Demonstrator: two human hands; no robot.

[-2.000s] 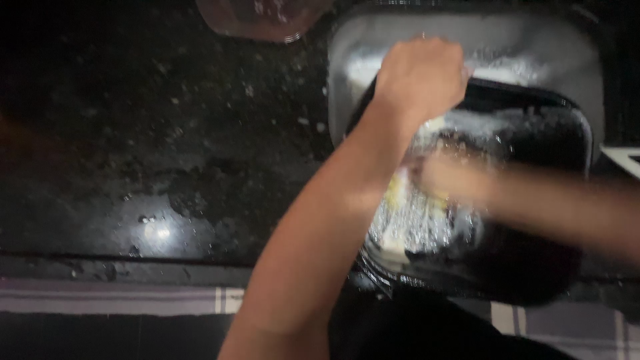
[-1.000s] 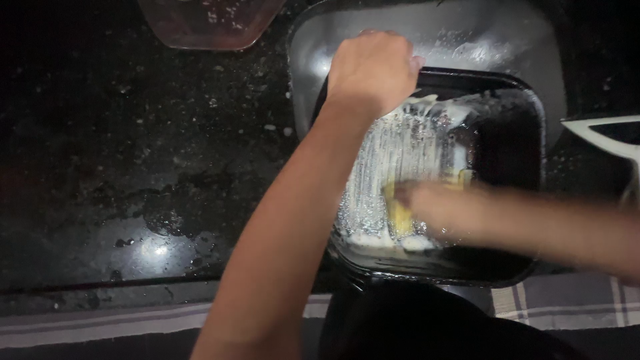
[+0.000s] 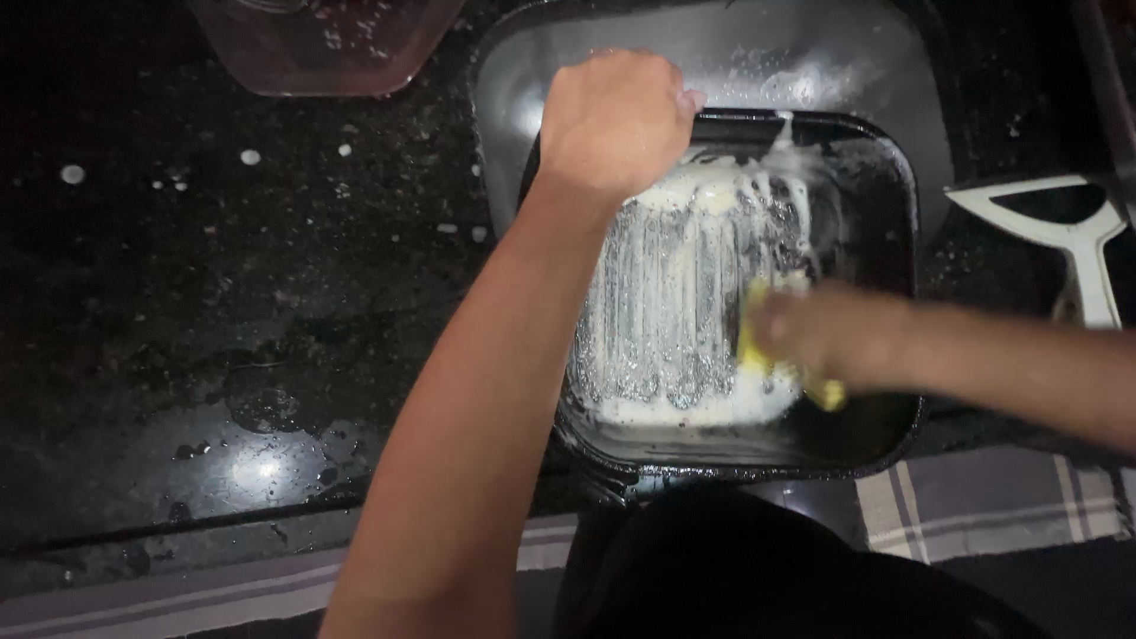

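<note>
A black rectangular pan (image 3: 874,435) with rounded corners lies tilted over a steel sink basin (image 3: 852,53). White foam (image 3: 666,293) streaks its ribbed inner surface. My left hand (image 3: 617,120) is closed on the pan's far left rim, its fingertips hidden. Inside the pan, on the right of the foam, my right hand (image 3: 803,333) is blurred and presses a yellow sponge (image 3: 756,328) against the surface.
A clear reddish plastic container (image 3: 328,53) stands at the top left of the dark stone counter (image 3: 293,293), which has water and foam drops. A white-handled tool (image 3: 1065,231) lies to the right. A striped cloth (image 3: 994,506) runs along the near edge.
The right hand and the sponge have moved to the right across the pan since one second ago. Foam drops now show on the counter at left. My left hand keeps its hold on the rim.
</note>
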